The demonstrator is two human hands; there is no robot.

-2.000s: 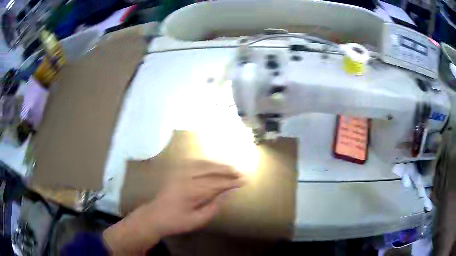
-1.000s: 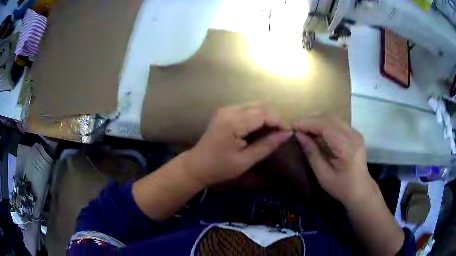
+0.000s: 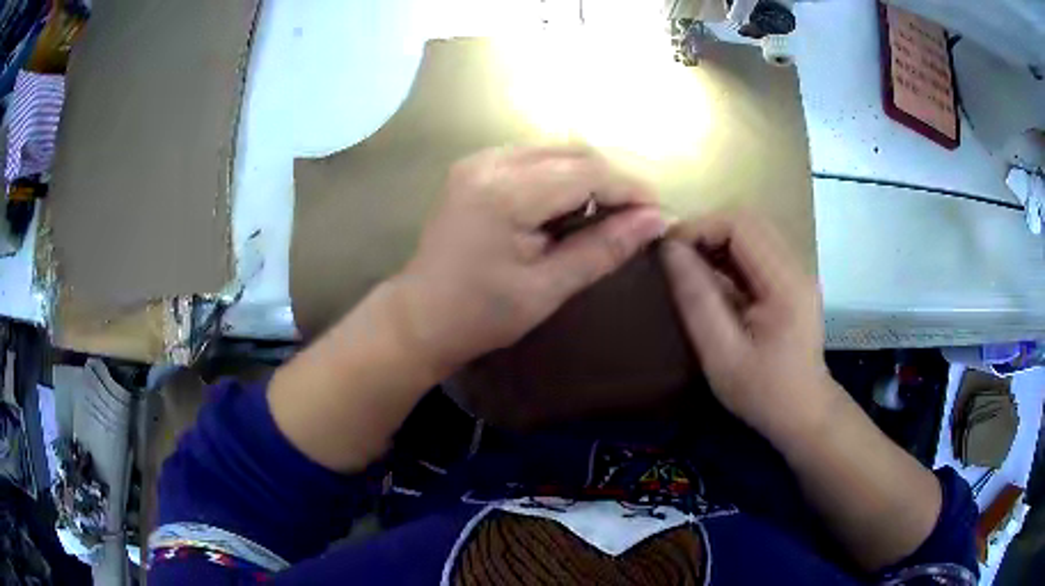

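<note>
A khaki-brown garment panel (image 3: 378, 212) lies on the white machine table under the lamp glare, its curved cut-out at the left. Its near part hangs over the table's front edge towards my body. My left hand (image 3: 516, 246) and my right hand (image 3: 745, 315) meet over the panel, pinching cloth between thumbs and fingers at one spot. What exactly lies between the fingertips is too small to tell. The presser foot and needle area (image 3: 685, 40) is at the top, at the panel's far edge, partly lost in glare.
A stack of cut panels (image 3: 149, 149) lies at the left of the table. A phone with a dark red edge (image 3: 921, 74) lies at the right. A small khaki pile (image 3: 983, 421) is at the lower right, below the table's front edge. A striped cloth (image 3: 34, 126) is at the far left.
Two seconds ago only my left hand showed, flat on the panel. Then both hands met at the cloth, and they stay pinched together now. The view has tilted down, away from the machine head.
</note>
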